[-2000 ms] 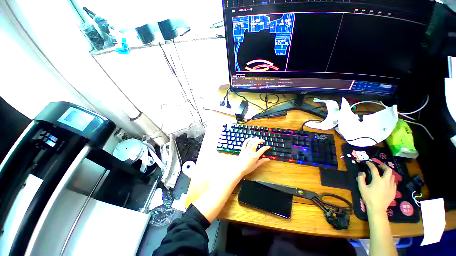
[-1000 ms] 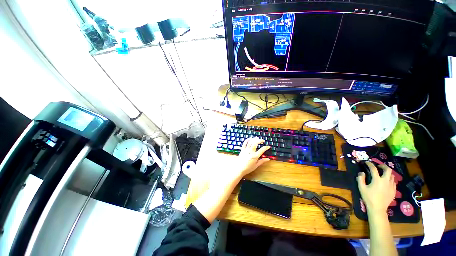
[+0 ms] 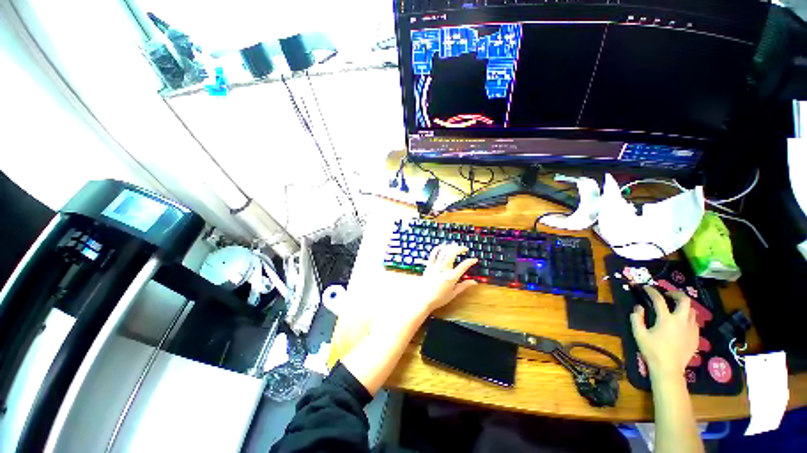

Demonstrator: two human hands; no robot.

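Note:
My left hand [image 3: 444, 279] rests with spread fingers on the left half of the backlit black keyboard [image 3: 504, 257]. My right hand [image 3: 667, 332] lies over a dark mouse [image 3: 649, 306], mostly hidden under the palm and fingers, on the black pad with pink-red motifs [image 3: 719, 369]. The wide monitor [image 3: 566, 80] shows blue pattern pieces at the left of a black field. A curved white-red strip stands upright at the field's left edge, and another curved red-white strip lies at its bottom.
A black smartphone [image 3: 469, 352] and dark shears [image 3: 566, 352] lie below the keyboard. A dark square [image 3: 593, 315] lies between keyboard and pad. A white moulded item [image 3: 641, 221] and green packet [image 3: 711, 248] are behind the pad. A large black-and-white machine [image 3: 133, 265] stands at left.
On the screen, a curved white-red strip has moved from the lower middle of the piece area to its left edge. My right hand has shifted very slightly left; my left hand has not visibly moved.

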